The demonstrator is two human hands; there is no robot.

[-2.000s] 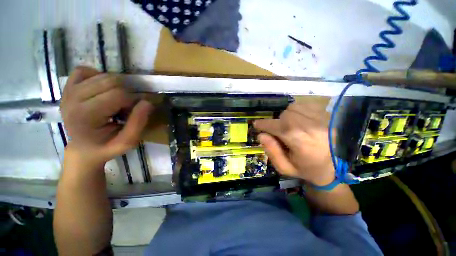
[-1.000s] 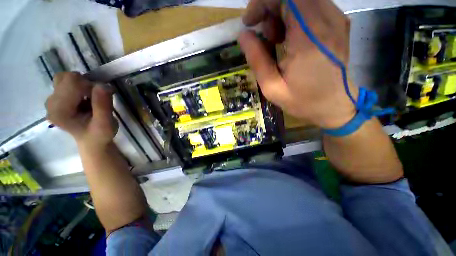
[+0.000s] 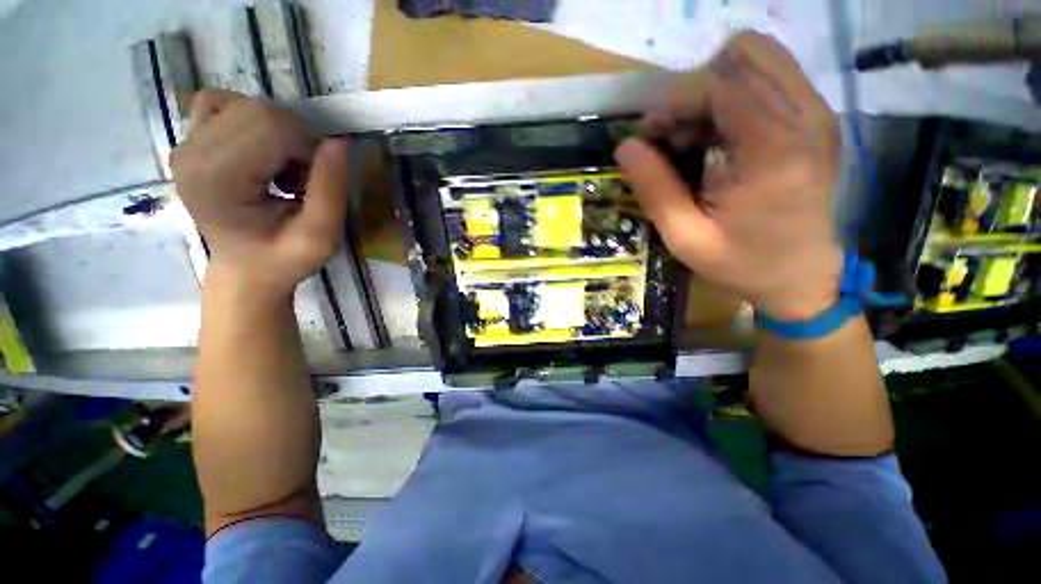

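Observation:
A black frame fixture (image 3: 422, 251) lies on the rail track in front of me. It holds a yellow-edged circuit board (image 3: 548, 272) with two units. My left hand (image 3: 257, 188) is left of the fixture at the far rail, fingers curled and thumb bent in; whether it holds anything small is unclear. My right hand (image 3: 742, 188) is at the fixture's far right corner, thumb and fingers bent around that spot; its fingertips are partly hidden and blurred. A bright blue wrist strap (image 3: 816, 319) is on my right wrist.
A second filled fixture (image 3: 927, 228) lies on the track at right. Paired cross rails (image 3: 274, 51) are at left. Tan cardboard (image 3: 479, 51) lies beyond the far rail (image 3: 502, 100). A brown cylindrical tool (image 3: 970, 43) hangs at upper right. A yellow board edge (image 3: 14, 342) shows at far left.
My right hand has moved from the board's right side to the fixture's far right corner. My left hand stays left of the fixture. The camera view has shifted and tilted between frames.

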